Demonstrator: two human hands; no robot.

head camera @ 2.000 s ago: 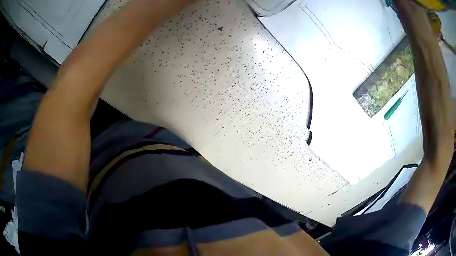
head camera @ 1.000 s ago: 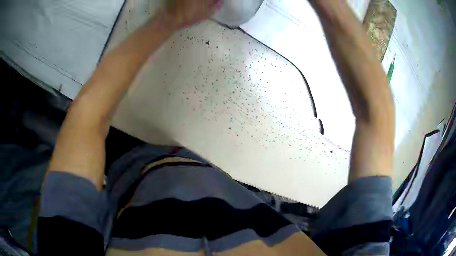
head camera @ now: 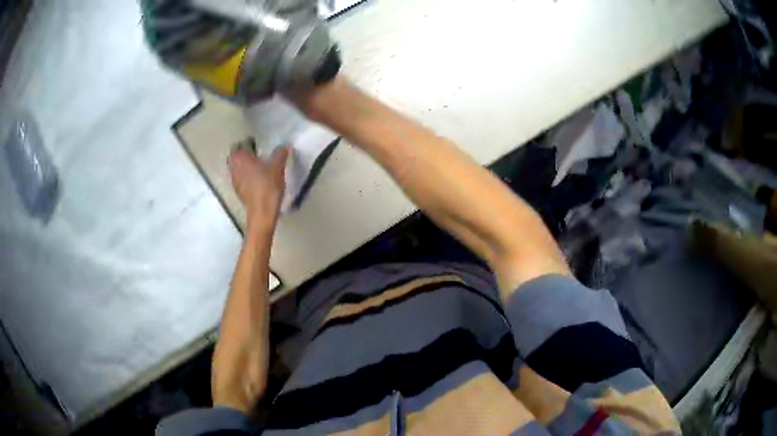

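The straight-knife cutter (head camera: 230, 68), blurred, with a grey and yellow body, is at the upper left over the table. My right hand (head camera: 305, 95) is at its lower side, with the fingers mostly hidden by the motor body. A small cut piece (head camera: 294, 162), white paper on top with a dark edge, lies below the cutter. My left hand (head camera: 257, 174) is at its left side, thumb and fingers apart, the thumb touching or very close to the piece. The blade is not visible.
The white-paper-covered lay (head camera: 111, 247) fills the left, with a stepped dark edge beside my left hand. A shiny greyish block (head camera: 32, 166) lies on it. The cream table (head camera: 477, 77) runs to the upper right. Scrap heaps (head camera: 630, 162) lie beyond its edge.
The view has swung to another stretch of table, with scrap heaps now at right. The cutter and both hands have come into fuller view. The mottled block and green tool have left the picture.
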